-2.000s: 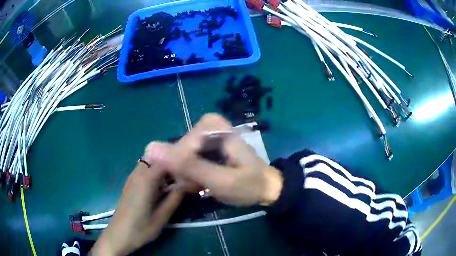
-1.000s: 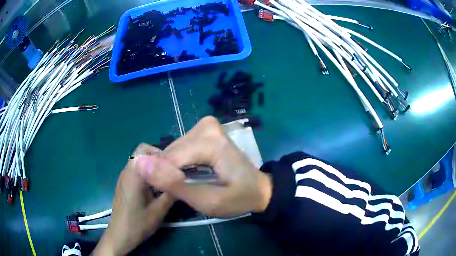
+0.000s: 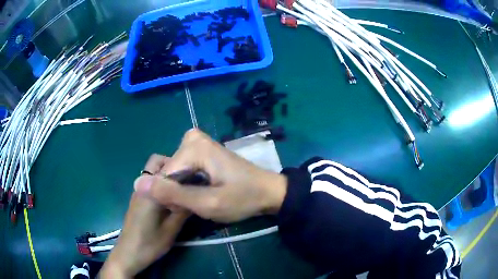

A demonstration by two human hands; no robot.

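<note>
My right hand [image 3: 218, 182] holds a slim dark hand tool [image 3: 188, 176] like a pen, its tip hidden at the fingers. My left hand [image 3: 150, 218] is closed against it at the fingertips; what its fingers pinch is hidden. A white cable [image 3: 235, 238] runs below both hands, with a red connector [image 3: 84, 249] at its left end. The pale work pad [image 3: 259, 152] is partly covered by my right hand. Loose black connector housings [image 3: 256, 103] lie heaped just beyond the pad.
A blue parts tray [image 3: 199, 73] of black housings stands at the back. White cables with coloured wire ends lie in piles at left [image 3: 41, 109] and right [image 3: 377, 60]. A small blue fan [image 3: 21, 35] is at far left. A blue stool-like object [image 3: 475, 204] shows beyond the bench edge at right.
My right hand has shifted left and its grip on the tool has turned, uncovering more of the pad. My left hand stays in about the same place. The view has moved slightly.
</note>
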